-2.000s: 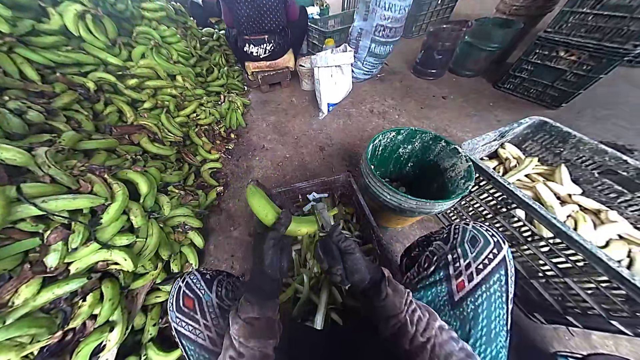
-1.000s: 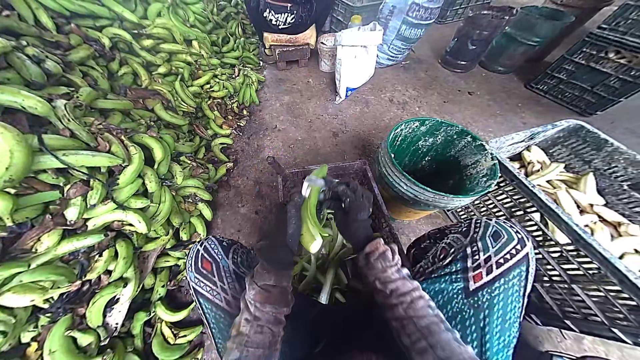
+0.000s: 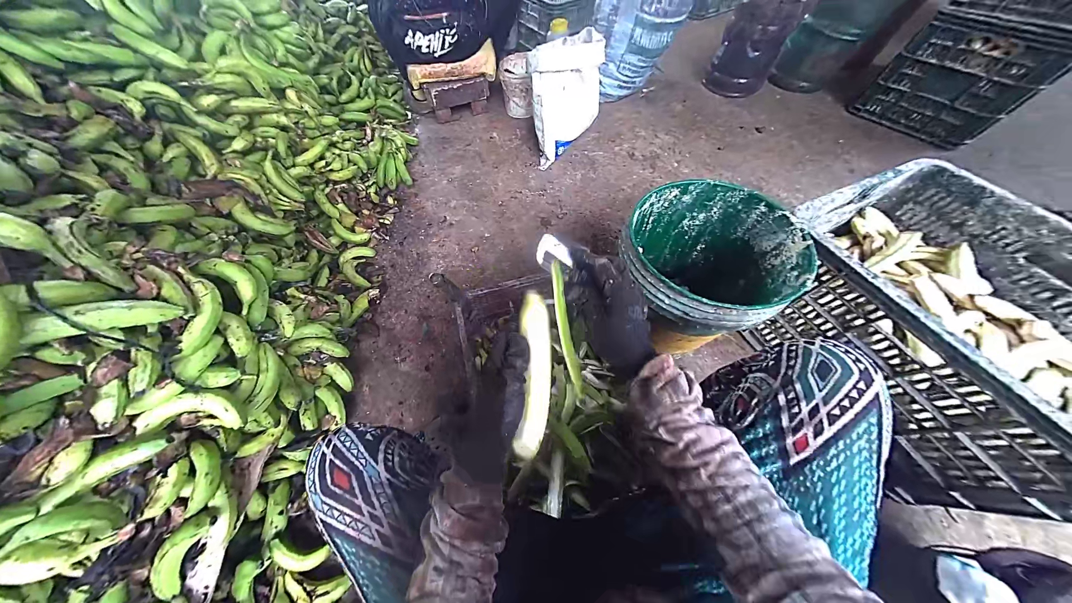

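My left hand (image 3: 494,402), in a dark glove, holds a partly peeled green plantain (image 3: 534,377) upright, its pale flesh showing. Across from it my right hand (image 3: 611,310), also gloved, grips a small tool (image 3: 554,250) with a whitish end; its exact kind is unclear. A strip of green peel (image 3: 566,331) hangs down from the tool. Below both hands, a dark crate (image 3: 502,293) between my knees holds peel strips (image 3: 578,427).
Unpeeled green plantains (image 3: 201,310) are heaped at the left. A green bucket (image 3: 720,251) stands right of my hands, beside a black crate (image 3: 938,352) with peeled plantains (image 3: 963,293). Ahead are a white sack (image 3: 567,92) and a person seated on a low stool (image 3: 452,84).
The plantain, green-skinned two seconds ago, now shows a long pale peeled side. My left hand has turned it from lying crosswise to upright. A peel strip now hangs at my right hand.
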